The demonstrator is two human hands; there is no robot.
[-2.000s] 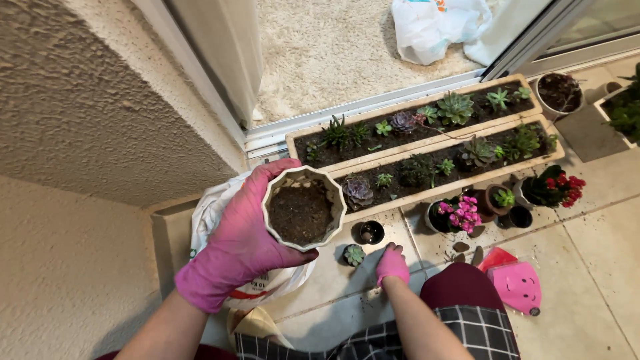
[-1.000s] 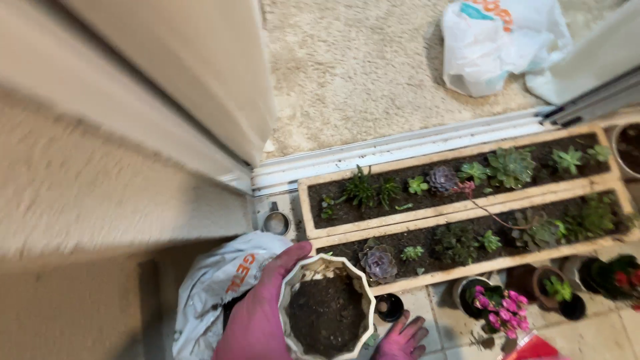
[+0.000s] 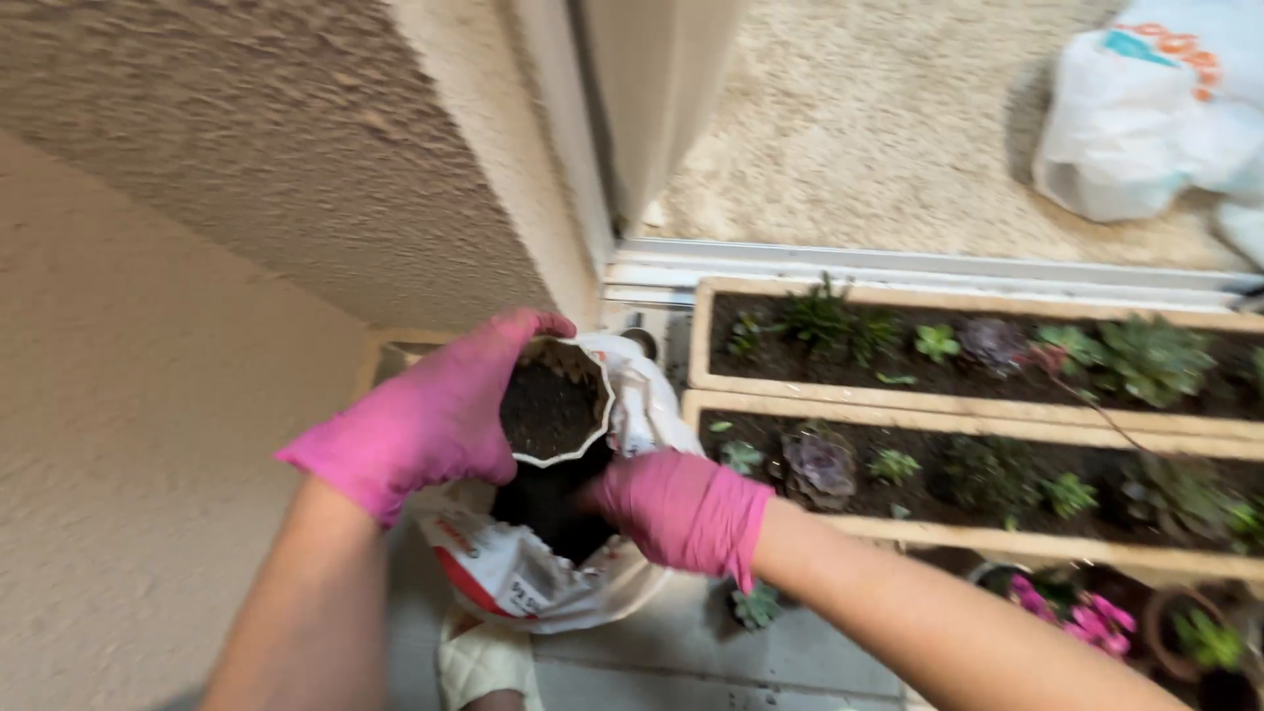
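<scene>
My left hand [image 3: 434, 410], in a pink glove, grips a white fluted plant pot [image 3: 557, 403] by its side. Dark soil fills much of the pot, with bare wall showing near the top edge. It is held over the mouth of a white plastic bag of soil [image 3: 553, 583]. My right hand [image 3: 681, 509], gloved in pink too, reaches into the bag's opening from the right. Its fingertips are blurred against the dark soil, so whether they hold any cannot be told.
Two long planters of succulents [image 3: 948, 399] lie along the door track at right. A loose succulent [image 3: 755, 604] is on the tiles, and pink flowers [image 3: 1096, 622] are at lower right. A textured wall [image 3: 296, 148] borders the left. Beyond the track lies a white plastic bag [image 3: 1116, 128].
The pot in my left hand has moved over the soil bag. My right hand has left the floor beside the planters and is now at the bag's mouth.
</scene>
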